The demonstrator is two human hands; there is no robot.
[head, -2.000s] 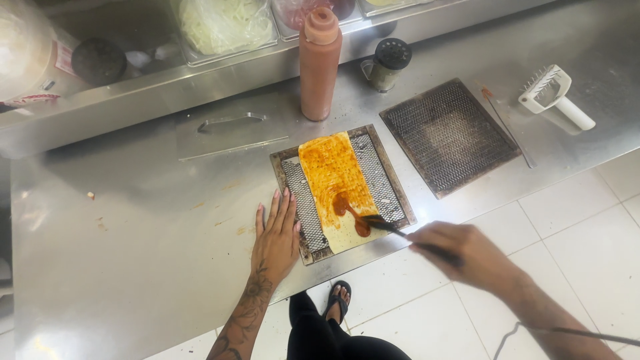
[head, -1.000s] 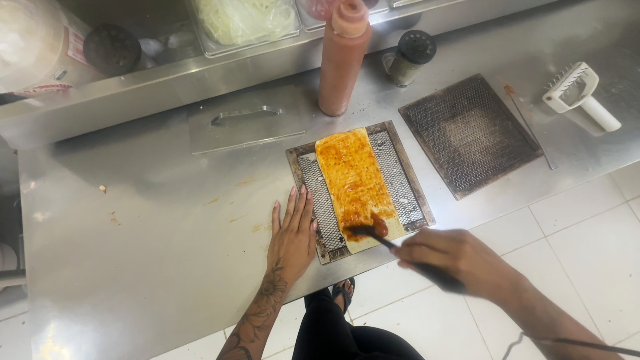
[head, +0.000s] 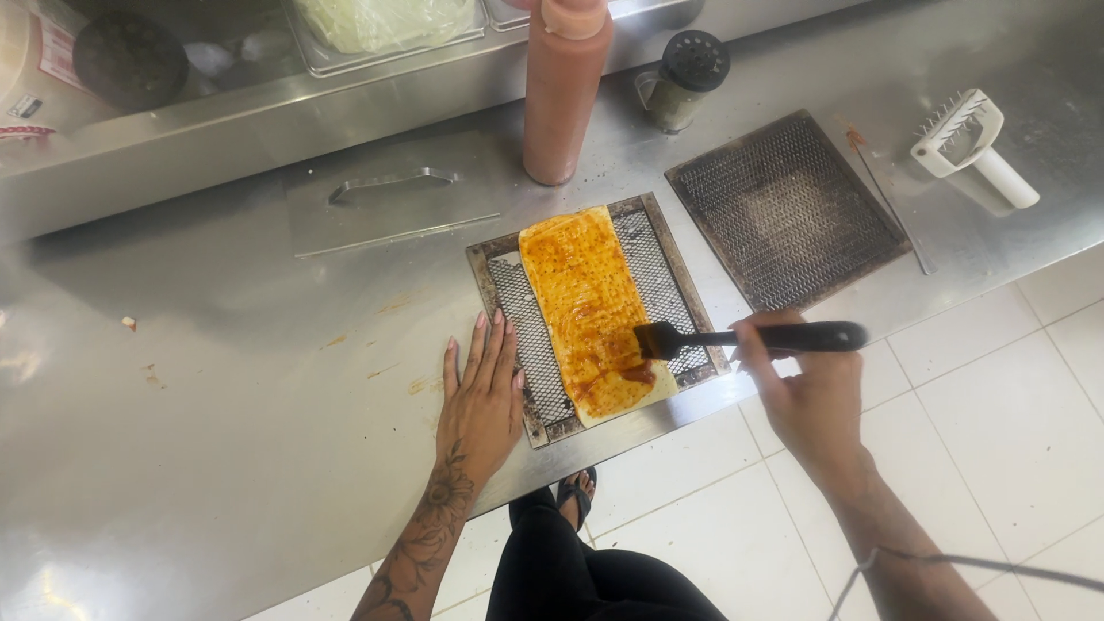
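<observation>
A flat rectangle of dough [head: 586, 302] coated with orange-red sauce lies on a metal mesh screen [head: 526, 345] near the counter's edge. My right hand [head: 802, 371] grips a black-handled basting brush [head: 759, 336], whose head touches the sauce near the dough's right side. Thicker sauce is pooled just below the brush head. My left hand [head: 483, 405] lies flat on the counter, fingers spread a little, against the screen's left edge and holding nothing. The dough's near right corner is pale, with little sauce on it.
Behind the dough stand a squeeze bottle of reddish sauce [head: 565, 103] and a shaker [head: 686, 82]. A second mesh screen [head: 789, 211], a thin metal rod [head: 888, 203] and a white spiked roller docker [head: 983, 155] lie right. A handled metal plate [head: 388, 203] lies left.
The brush has swung so that its handle points right, and its head now sits at the dough's right side. Sauce has been spread farther toward the dough's near end. The left hand stays beside the screen.
</observation>
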